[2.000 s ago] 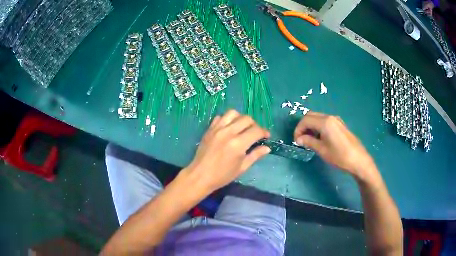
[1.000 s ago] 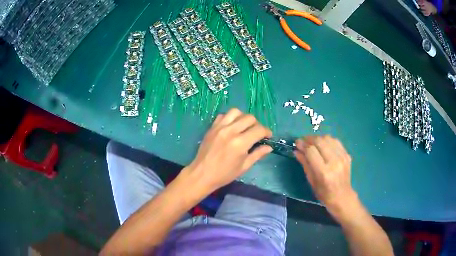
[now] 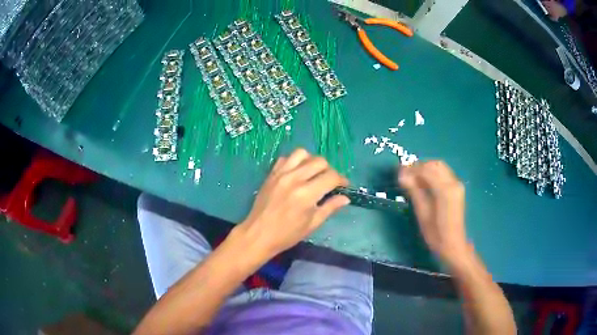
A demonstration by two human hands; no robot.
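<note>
My left hand [image 3: 298, 195] is closed on the left end of a dark circuit board strip [image 3: 373, 198], which it holds edge-on near the bench's front edge. A few small white parts stand along the strip's upper edge. My right hand [image 3: 429, 190] is just above the strip's right end, beside a loose pile of small white parts [image 3: 391, 147]. Its fingertips are bunched and slightly blurred; whether they hold a part cannot be seen.
Several flat board strips [image 3: 226, 97] lie ahead over green strands [image 3: 332, 127]. Orange-handled cutters [image 3: 376, 47] lie at the far edge. A slanted bundle of strips [image 3: 529, 139] lies right. A large board stack [image 3: 72, 52] is far left, a red stool [image 3: 42, 196] below.
My right hand has gone from the white pile to the strip's right end, then lifted slightly off it. More white parts now show along the strip. My left hand keeps its hold.
</note>
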